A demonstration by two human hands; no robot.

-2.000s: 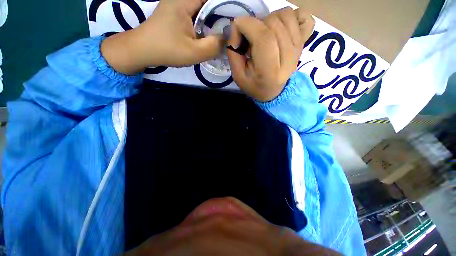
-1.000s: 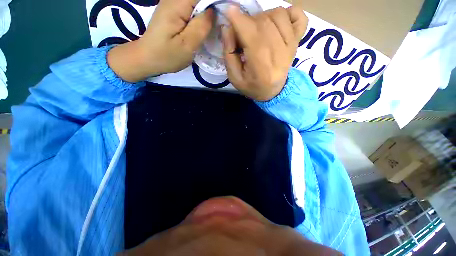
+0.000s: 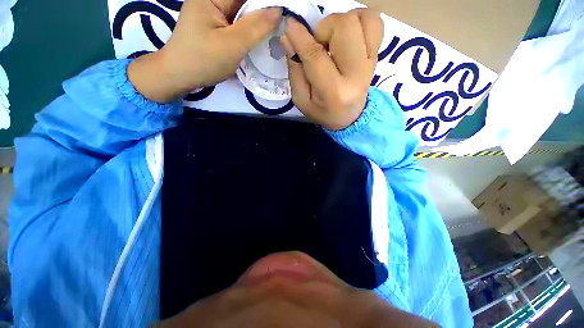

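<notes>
A round white housing (image 3: 266, 77) is at the top middle, over the backing sheet. My left hand (image 3: 208, 48) holds its left side, with the thumb reaching inside the rim. My right hand (image 3: 336, 67) is at its right side, with thumb and index finger pinching a black adhesive strip (image 3: 298, 19) that curves along the inside of the housing. Part of the strip is hidden by the fingers. The white backing sheet (image 3: 390, 82) with rows of black arcs lies under both hands.
A brown cardboard sheet (image 3: 467, 29) lies beyond the backing sheet. Crumpled white sheets (image 3: 525, 96) lie at right on the dark green bench (image 3: 51, 57). White items show at the left edge. Cardboard boxes (image 3: 512, 205) stand lower right, past yellow-black floor tape.
The housing has moved slightly left and tilted. The black strip now shows along its upper right inside, and my right fingers have shifted at the strip.
</notes>
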